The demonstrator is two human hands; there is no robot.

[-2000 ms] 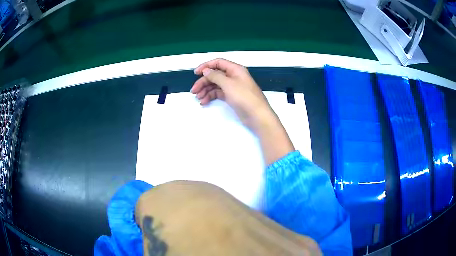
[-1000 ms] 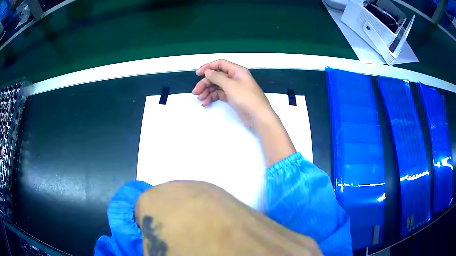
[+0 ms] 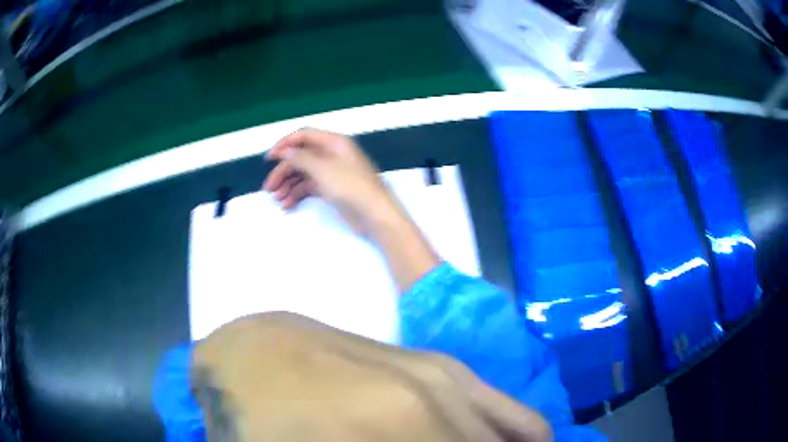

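The white work mat (image 3: 268,268) lies on the dark bench, with black tape tabs (image 3: 223,202) at its far edge. No housing is on it. My right hand (image 3: 321,175) is over its far edge, fingers loosely curled and apart, holding nothing visible. My left hand (image 3: 320,375) is large and blurred close to the camera, crossing in front of my right sleeve. Its back shows; its fingers are too unclear to read. Three glossy blue liner strips (image 3: 557,207) lie right of the mat. A small grey piece (image 3: 618,376) shows near the nearest strip's lower end.
Beyond the pale edge rail (image 3: 415,110) runs the green belt (image 3: 276,60). A white carrier sheet (image 3: 510,52) lies on it at the upper right, under a blurred, cut-off white housing (image 3: 586,43). A dark area is at the lower right.
The view has swung right and blurred, so mat and strips sit further left. The housing and its sheet moved left along the belt. My hands keep nearly the same pose.
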